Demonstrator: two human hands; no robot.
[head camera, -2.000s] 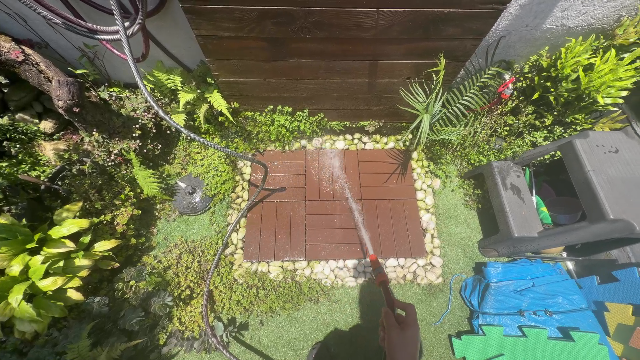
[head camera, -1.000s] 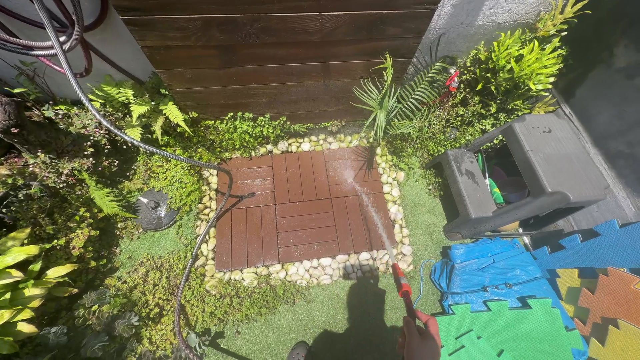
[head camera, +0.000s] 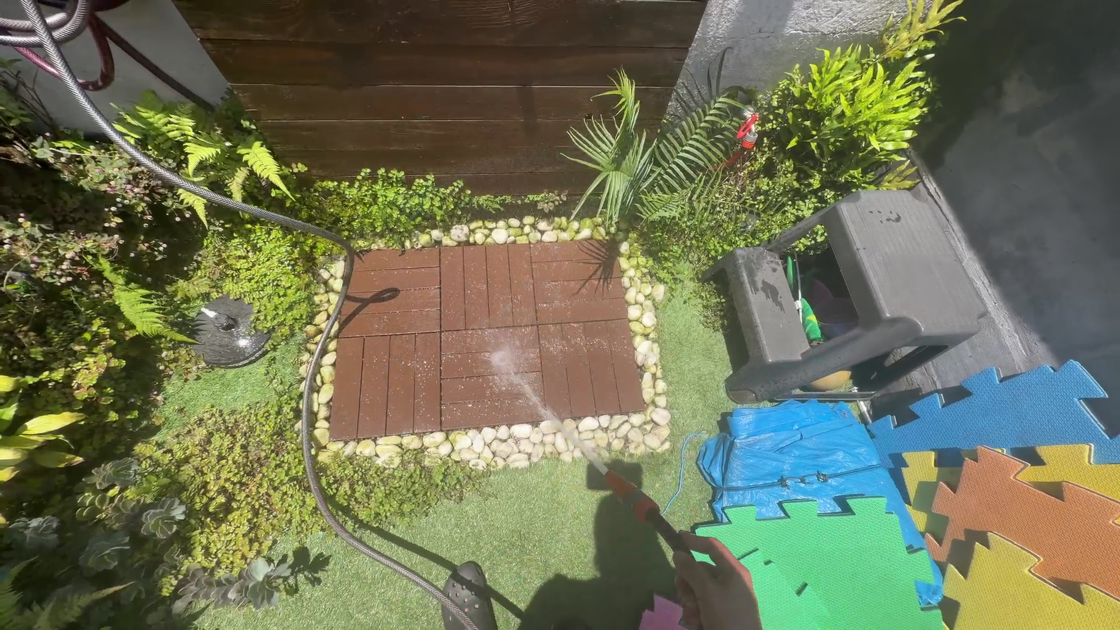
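Note:
My right hand (head camera: 716, 584), at the lower right of centre, grips the black handle of an orange-tipped hose nozzle (head camera: 632, 497). A jet of water (head camera: 547, 411) leaves the nozzle and lands on the brown deck tiles (head camera: 490, 350), close to their middle. Water drops speckle the tiles. Whitish pebbles (head camera: 521, 431) border them on all sides. A grey braided hose (head camera: 308, 429) curves from the upper left across the tiles' left side to the bottom edge. My left hand is out of the frame.
A grey plastic step stool (head camera: 901, 262) stands right, beyond a folded blue tarp (head camera: 801, 451) and foam puzzle mats (head camera: 822, 551). A black round base (head camera: 229, 332) sits left. Plants line a dark wooden wall (head camera: 455, 87). A black clog (head camera: 470, 595) shows on the artificial grass (head camera: 420, 525).
The water jet has moved from the upper right part of the tiles to near their middle. The nozzle in my right hand now points more to the left.

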